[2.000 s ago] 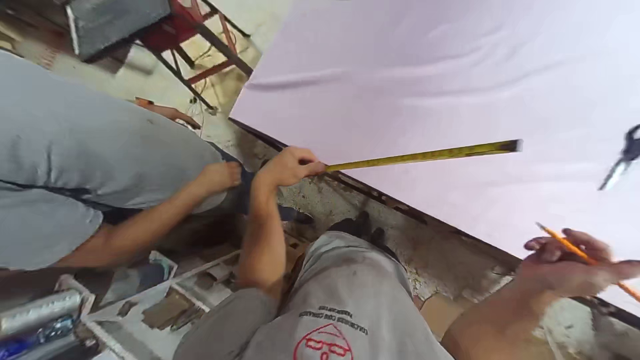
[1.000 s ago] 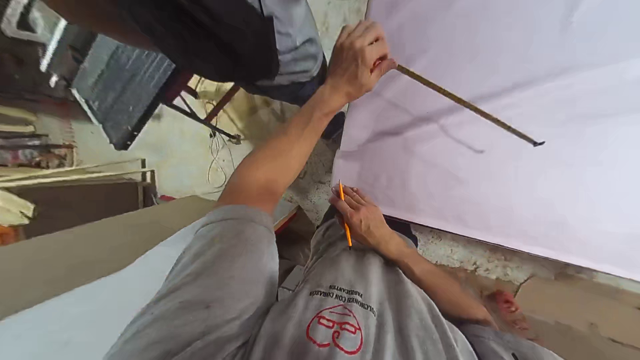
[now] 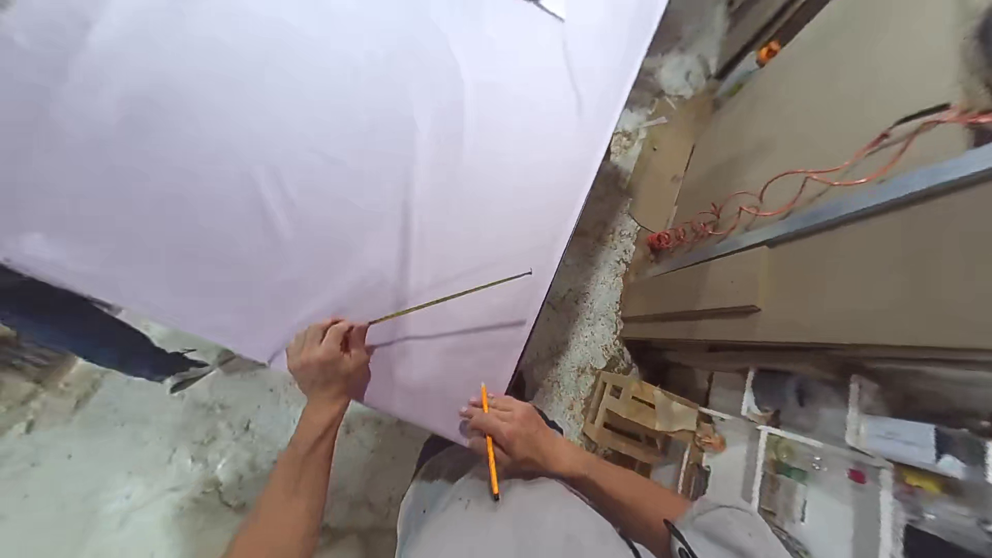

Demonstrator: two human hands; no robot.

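Note:
My left hand (image 3: 329, 360) is closed on a tape measure at the near edge of a table covered in pale pinkish sheet material (image 3: 333, 186). The yellow blade (image 3: 449, 297) reaches right from my fingers, its hooked end close to the sheet's right edge, a shadow below it. The tape's case is hidden in my hand. My right hand (image 3: 515, 435) rests by the sheet's near right corner with an orange pencil (image 3: 489, 446) between its fingers, tip pointing away from me. A dark object (image 3: 549, 9) lies on the sheet at the top of the view.
Brown boards (image 3: 876, 271) lie on the right, with a coiled red hose (image 3: 697, 229) and a long metal strip (image 3: 821, 209) on them. White compartments (image 3: 821, 453) holding small items and a wooden crate (image 3: 639, 418) are at lower right. A dark trouser leg (image 3: 85, 329) of another person is at left.
The view has swung strongly toward the sheet's other side. The tape was out over the sheet in both earlier frames, held in my left hand. My right hand still has the pencil, now at the sheet's corner.

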